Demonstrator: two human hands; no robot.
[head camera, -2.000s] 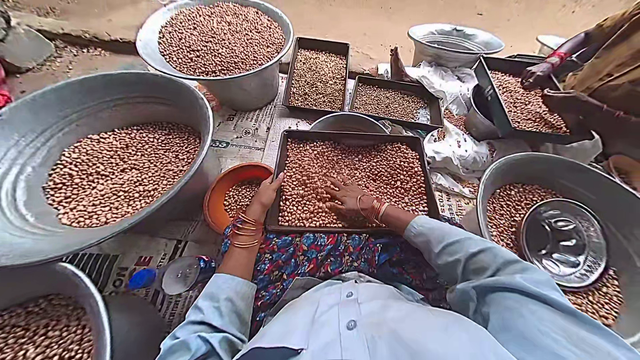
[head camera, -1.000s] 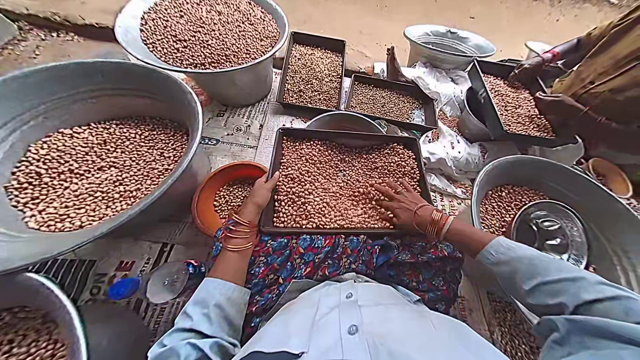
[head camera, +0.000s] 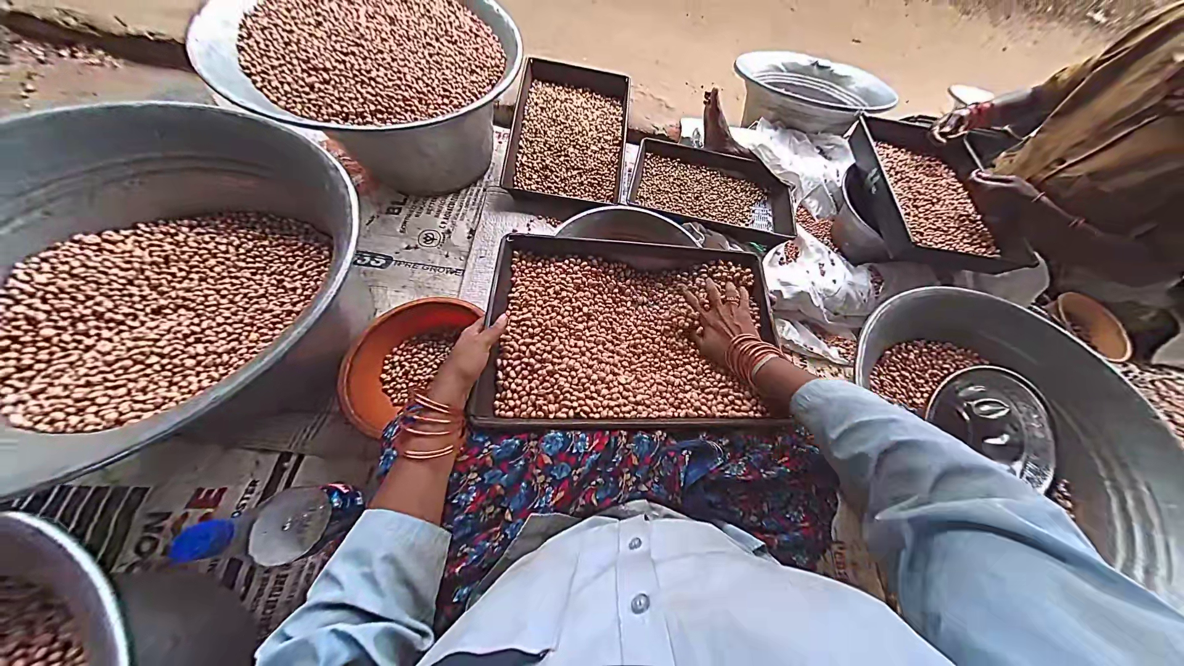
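Observation:
A dark rectangular tray (head camera: 638, 424) rests on my lap, filled with light brown nuts (head camera: 601, 342) that look like shelled peanuts. My left hand (head camera: 474, 356) grips the tray's left edge, fingers at the rim and bangles on the wrist. My right hand (head camera: 721, 324) lies palm down with fingers spread on the nuts near the tray's right side. Beneath the tray is a flowered cloth (head camera: 555, 472). An orange bowl (head camera: 363, 375) with more nuts stands just left of my left hand.
Large metal tubs of nuts stand at left (head camera: 347, 213), upper left (head camera: 425, 148) and right (head camera: 1119, 462), the last holding a metal plate (head camera: 990, 421). Beyond my tray lie two smaller trays (head camera: 565, 199) (head camera: 712, 157). At upper right another person's hands hold a tray (head camera: 865, 176). A plastic bottle (head camera: 291, 525) lies lower left.
My right hand has moved across the nuts from the middle of the tray to its right side, then farther from my body. My left hand stays on the tray's left edge.

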